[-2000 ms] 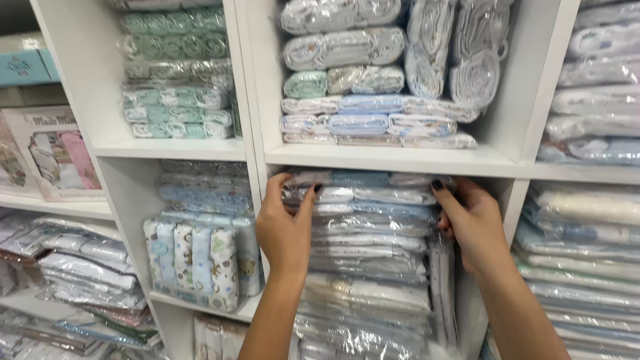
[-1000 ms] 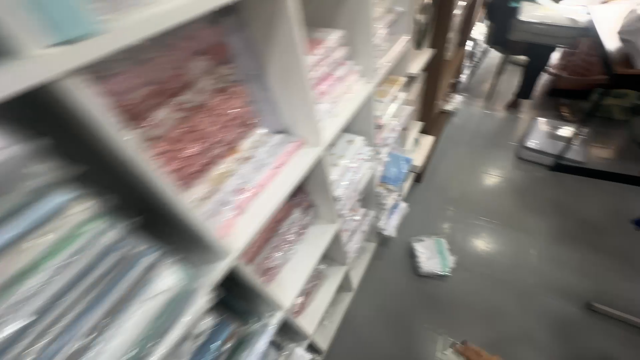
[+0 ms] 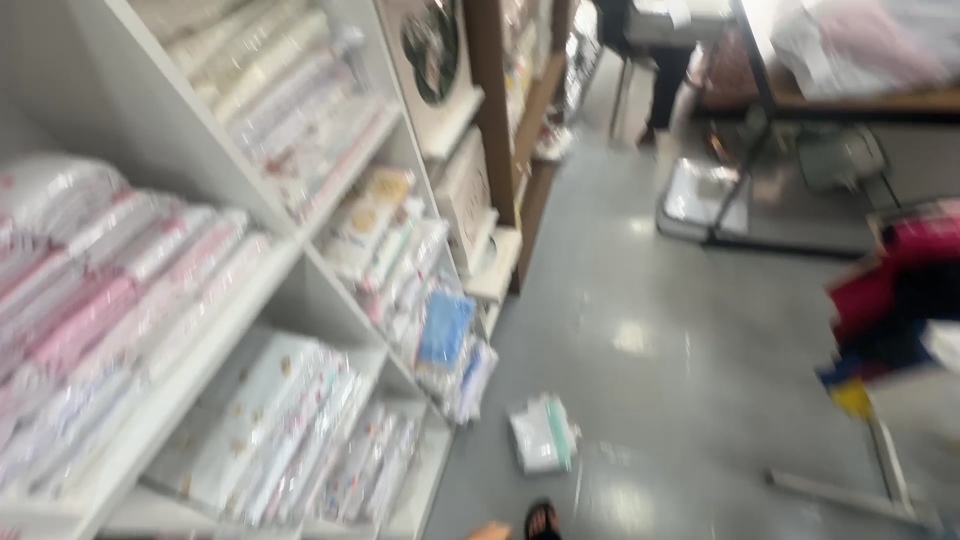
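A small blurred patch of skin shows at the bottom edge, left of my sandalled foot [image 3: 541, 519]; whether it is a hand cannot be told. Neither of my hands is plainly seen. On the grey floor lies a plastic-wrapped white package with a pale green stripe [image 3: 541, 435], just ahead of the foot. To the left, white shelves [image 3: 262, 289] hold stacks of folded textiles in clear plastic, among them pink and white ones [image 3: 97, 315]. A blue packet [image 3: 445, 328] lies on packages that jut out from the lower shelf. The picture is blurred.
A brown shelf unit [image 3: 529, 187] stands past the white one. At the upper right, a black-framed table [image 3: 862, 114] bears plastic-wrapped things. Coloured cloths [image 3: 885, 292] hang at the right above a metal stand leg [image 3: 832, 495]. A person's leg [image 3: 664, 90] shows in the back.
The view has swung from the shelf compartments to the aisle and floor. Two seconds ago both hands were on a stack of wrapped textiles; they are no longer on it in view.
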